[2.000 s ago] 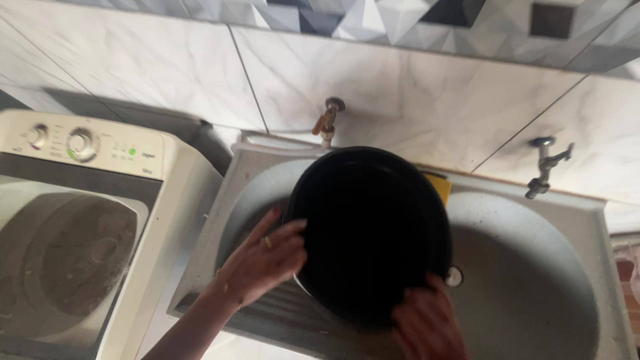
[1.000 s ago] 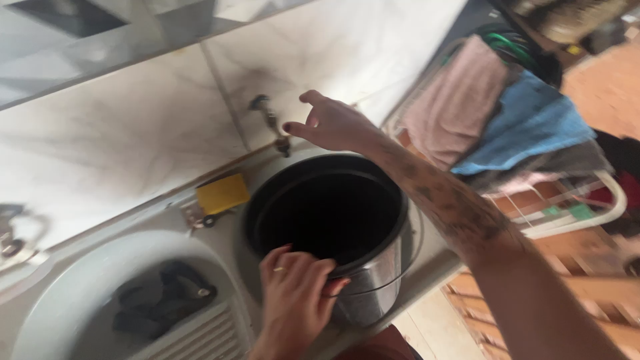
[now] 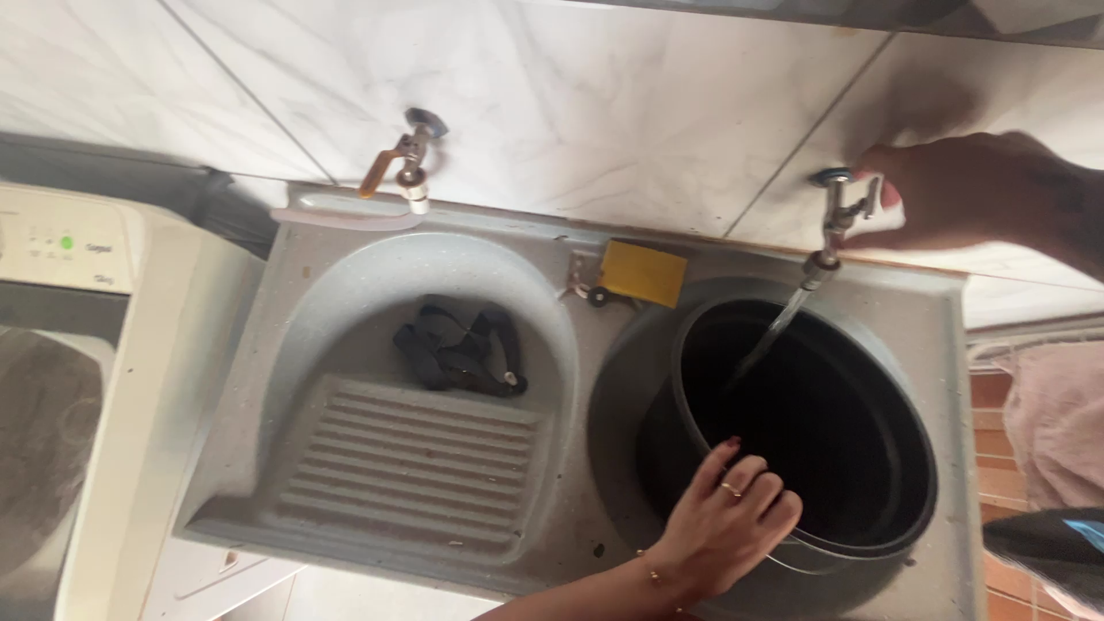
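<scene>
A black bucket (image 3: 802, 431) stands tilted in the right basin of a grey double laundry sink (image 3: 573, 483). My left hand (image 3: 733, 517), with a ring and a bracelet, grips its near rim. At the right wall tap (image 3: 835, 211), my right hand (image 3: 966, 194) is at the lever, thumb and a finger on either side; how firmly it holds is unclear. Water (image 3: 770, 335) runs from this tap into the bucket. The bucket's wire handle (image 3: 806, 565) hangs on its near side.
A yellow sponge (image 3: 643, 273) lies on the ledge between the basins. Dark fabric (image 3: 466, 345) is in the left basin above the ribbed washboard (image 3: 414, 466). The left tap (image 3: 414, 164) juts from the wall. A washing machine (image 3: 164, 345) stands left; pink cloth (image 3: 1056, 414) hangs right.
The bucket, earlier held over the middle of the sink, now sits in the right basin. My right hand has reached the right tap, and water now runs. The view has swung back left.
</scene>
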